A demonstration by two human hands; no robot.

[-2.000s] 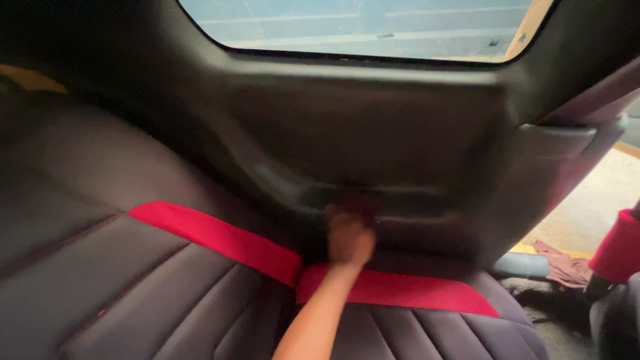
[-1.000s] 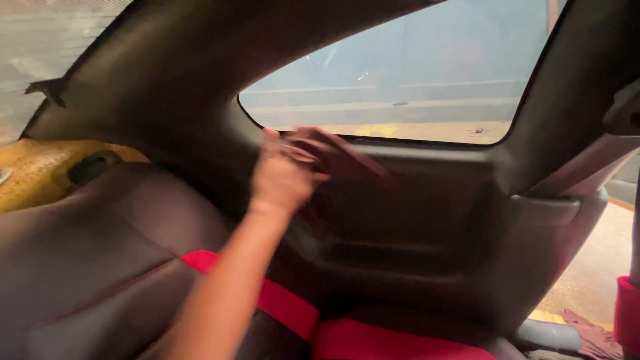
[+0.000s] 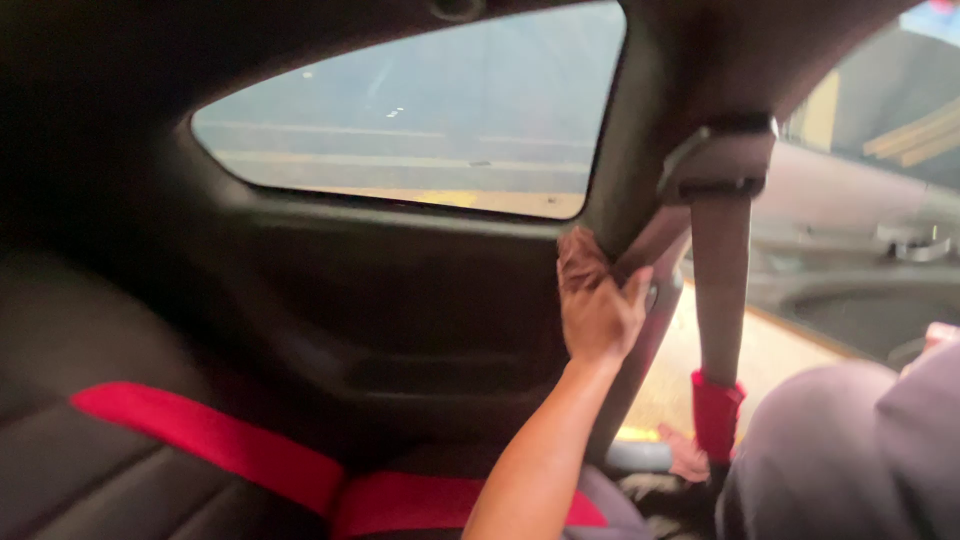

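Note:
My left hand (image 3: 604, 319) is at the rear corner trim beside the side window of a car cabin. It holds a thin brown cloth (image 3: 581, 259) under its fingers, flat against the black trim panel (image 3: 450, 300), just below the window's lower right corner. The thumb is spread to the right, near the edge of the door opening. The side window (image 3: 420, 120) lies above and left of the hand. My right hand is not seen.
Black seats with a red band (image 3: 217, 442) fill the lower left. A seat belt (image 3: 720, 292) with a red sleeve (image 3: 716, 416) hangs at right. Below are a grey cylinder (image 3: 637, 455) and a pinkish-brown crumpled thing (image 3: 686, 454). Grey-purple clothing (image 3: 825, 450) covers the lower right.
My left hand, with the cloth, has moved from the lower panel up to the window's lower left edge, then right to its lower right corner. The view has swung right.

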